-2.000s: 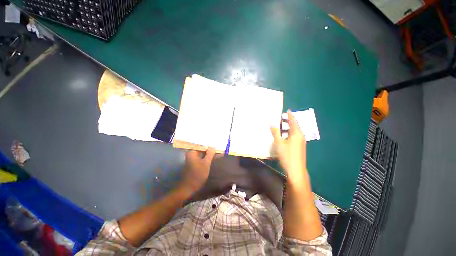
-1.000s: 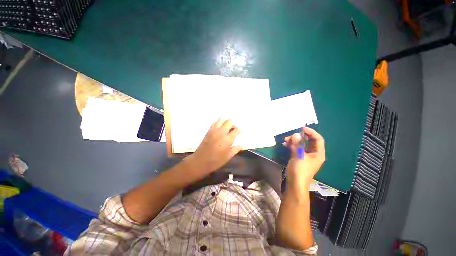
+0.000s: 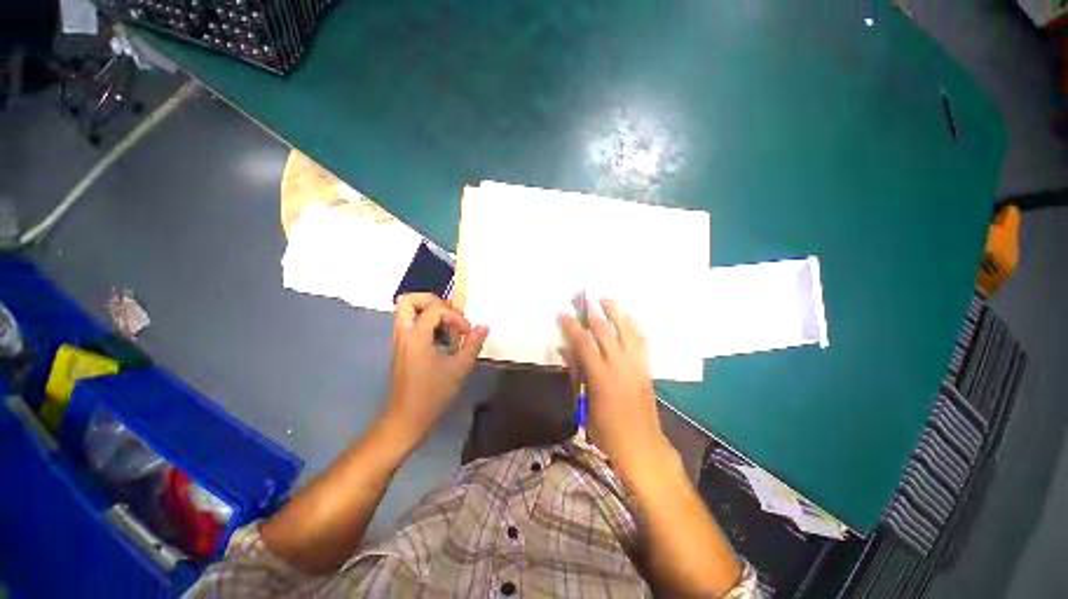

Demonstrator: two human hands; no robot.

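An open notebook [image 3: 562,252] with overexposed white pages and a brown cover edge lies on the green table's near edge. My left hand [image 3: 431,357] is at the notebook's lower left corner, thumb and fingers close together; whether it pinches the page edge cannot be told. My right hand [image 3: 611,369] rests over the lower middle of the page and holds a blue pen [image 3: 582,406], whose blue end points towards my body. A white paper strip [image 3: 767,307] sticks out from the notebook's right side.
A dark phone [image 3: 425,272] and loose white papers [image 3: 346,255] lie left of the notebook over a brown board [image 3: 307,187]. A keyboard stack [image 3: 252,26] stands at the upper left, more stacks [image 3: 943,468] at the right. Blue bins [image 3: 176,427] stand lower left.
My right hand with the pen has moved left from the paper strip onto the page. My left hand has moved off the page's middle to its lower left corner. The camera view has shifted.
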